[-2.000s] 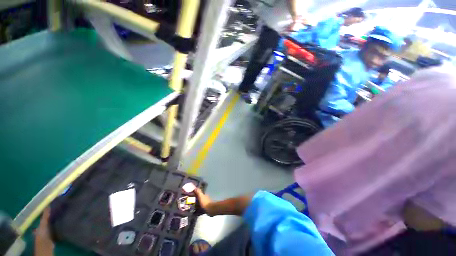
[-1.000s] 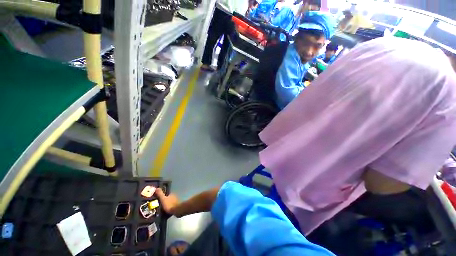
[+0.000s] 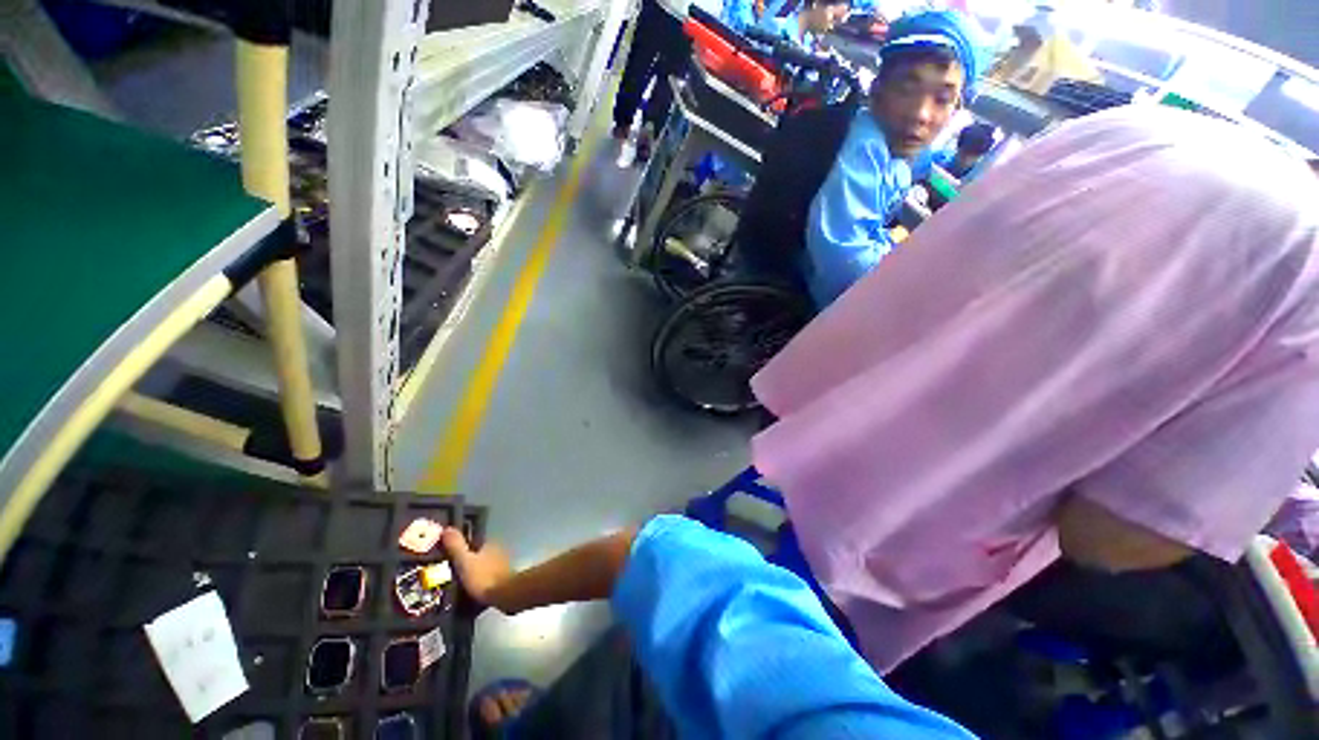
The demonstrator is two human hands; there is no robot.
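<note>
The black foam parts tray (image 3: 116, 557) fills the lower left, cut off by the frame's edge. Its right columns hold dark watch housings (image 3: 331, 665), a pale watch part (image 3: 421, 536) and a yellow-marked watch unit (image 3: 423, 587). A white paper label slip (image 3: 197, 658) lies on the tray, left of the housings. A light-blue part (image 3: 6, 642) shows at the left edge. My right hand (image 3: 477, 565) grips the tray's right edge, thumb over the rim beside the pale part. My left hand is not in view.
A rack with a green shelf (image 3: 130, 231) stands at the left, with a grey upright post (image 3: 365, 246). A person in pink (image 3: 1042, 376) bends close at the right. A person in blue (image 3: 854, 210) sits in a wheelchair (image 3: 723, 347) ahead. A yellow line (image 3: 506, 340) marks the grey floor.
The view has swung right, so the tray and rack sit further left. My left hand, seen earlier at the tray's left side, has left the picture. My right hand still holds the tray's edge.
</note>
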